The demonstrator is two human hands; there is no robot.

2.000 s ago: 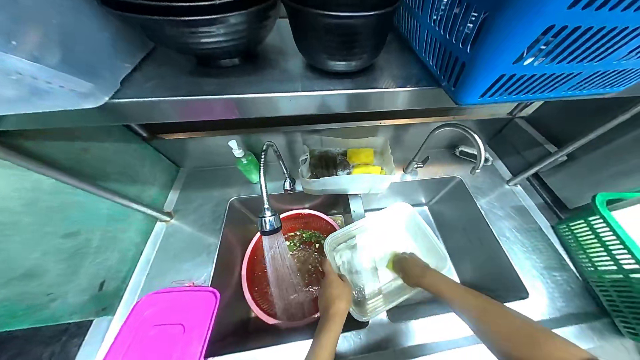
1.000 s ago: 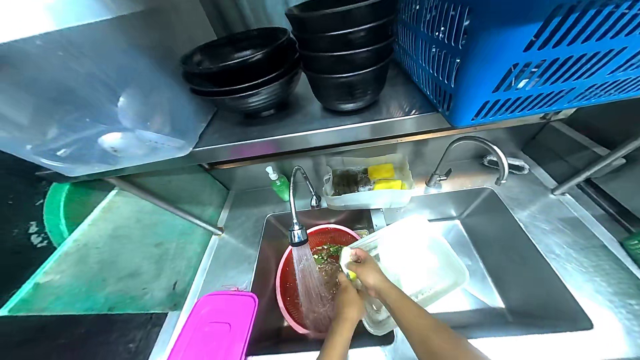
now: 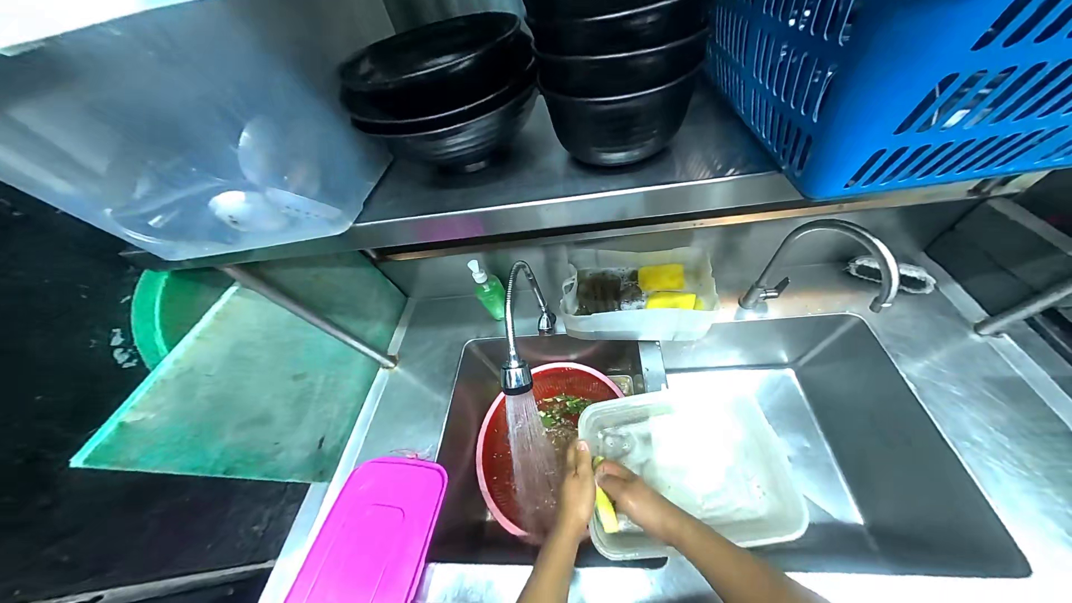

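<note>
A translucent plastic container (image 3: 712, 469) lies tilted over the divider of the double sink. My left hand (image 3: 578, 486) is at its left side wall, apparently gripping it. Pressed against that same wall, my right hand (image 3: 624, 490) holds a yellow sponge (image 3: 605, 509). Water runs from the left flexible faucet (image 3: 517, 377) into a red colander (image 3: 494, 469) in the left basin, beside my left hand. Green leafy scraps (image 3: 563, 409) and murky water show inside the colander. My left fingertips are partly hidden by the wall.
Behind the sink stand a white tub (image 3: 641, 322) with yellow sponges, a green soap bottle (image 3: 490, 291) and a second faucet (image 3: 837, 226). A magenta lid (image 3: 368, 528) lies at the left. Overhead, a steel shelf (image 3: 586, 201) bears black bowls (image 3: 620, 109) and a blue basket (image 3: 904, 92).
My right hand with the sponge has moved from the container's inside to its left wall, close to my left hand. The view has shifted. Water runs throughout.
</note>
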